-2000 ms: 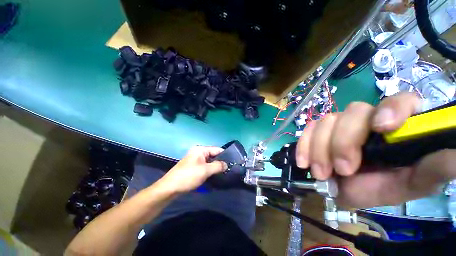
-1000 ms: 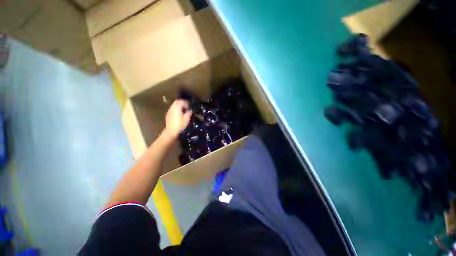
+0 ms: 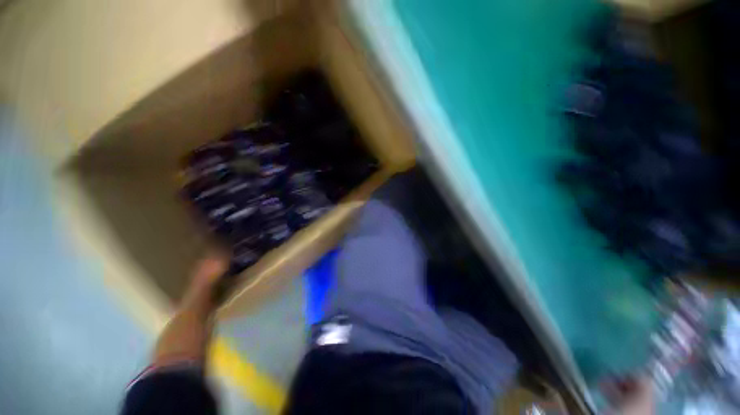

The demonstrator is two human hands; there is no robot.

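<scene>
The frame is strongly blurred. My left hand (image 3: 195, 296) is at the near edge of the open floor-side carton (image 3: 134, 235), low on the left. Whether it holds anything cannot be told. Glossy black housing shells (image 3: 251, 190) lie in a heap inside the carton. Part of a hand, seemingly my right hand (image 3: 633, 395), shows small and blurred at the bottom right edge, by the bench; its fingers cannot be made out.
The green bench (image 3: 487, 121) runs diagonally, its pale edge beside the carton. A heap of small black parts (image 3: 641, 170) lies on it at the right. Blurred wired connectors (image 3: 681, 332) are at lower right. My grey-clad leg is between carton and bench.
The view has swung from the bench to the floor-side carton. The screwdriver is no longer visible. Since one second ago, my left hand has moved from over the shells back to the carton's near edge.
</scene>
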